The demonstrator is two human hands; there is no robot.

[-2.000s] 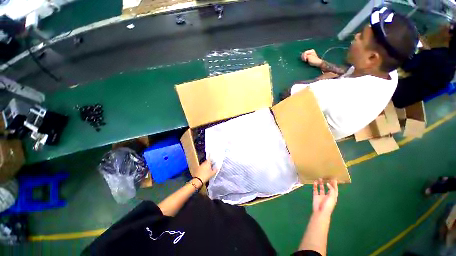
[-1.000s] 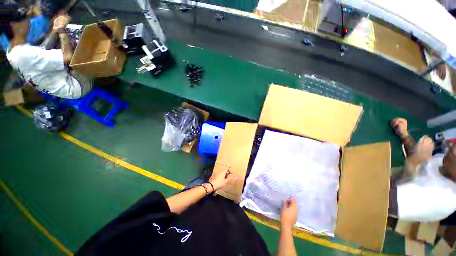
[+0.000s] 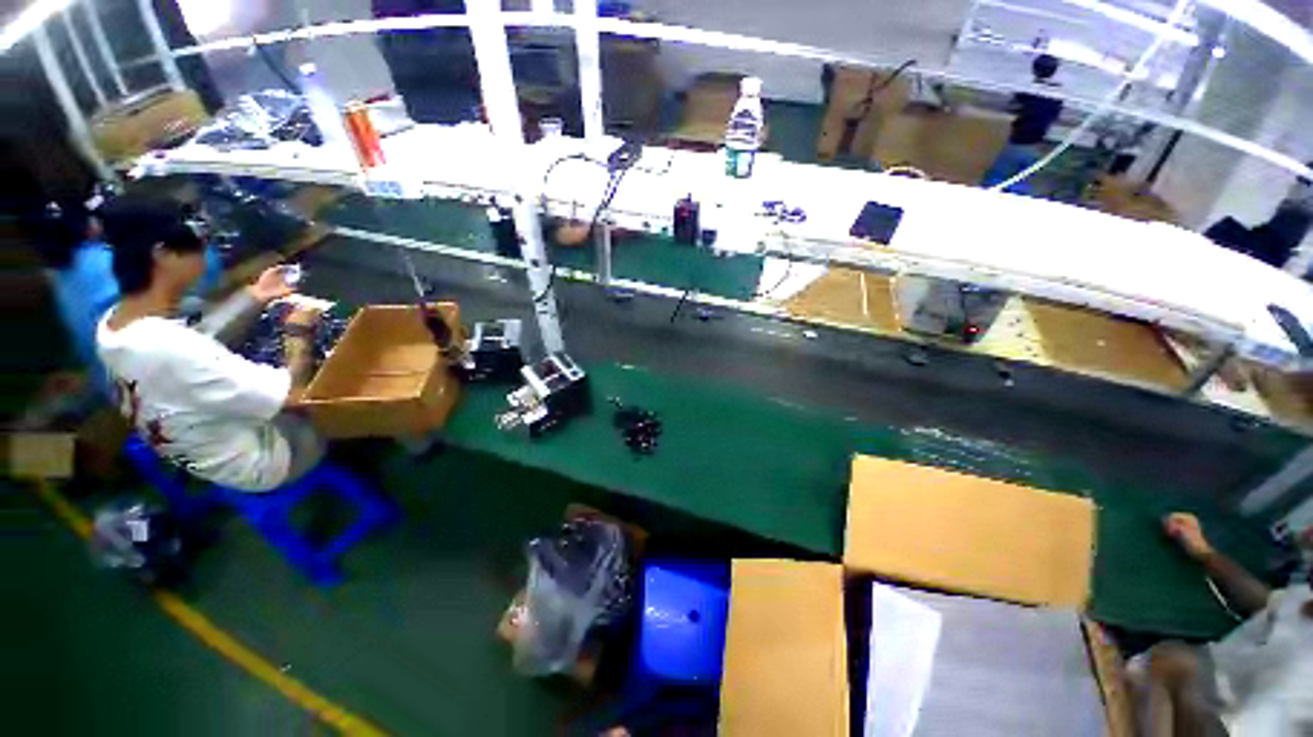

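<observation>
The open cardboard carton (image 3: 968, 533) stands at the bottom right against the green bench, its back and left flaps spread out. A white cover sheet (image 3: 986, 670) lies over its contents; a lighter strip shows along the sheet's left side. The carton's front is cut off by the bottom edge. A tiny skin-toned sliver shows at the bottom edge, left of the carton; I cannot tell if it is my left hand. My right hand is out of the picture.
A blue stool (image 3: 683, 622) and a clear plastic bag (image 3: 573, 598) are left of the carton. Small black parts (image 3: 638, 428) and black-and-silver fixtures (image 3: 547, 395) lie on the green bench (image 3: 749, 490). People sit at left and right. A white shelf (image 3: 922, 216) runs above.
The view has swung up and left, so the carton sits lower in the picture. My right hand, earlier over the sheet, has left the picture; my left hand no longer shows on the left flap.
</observation>
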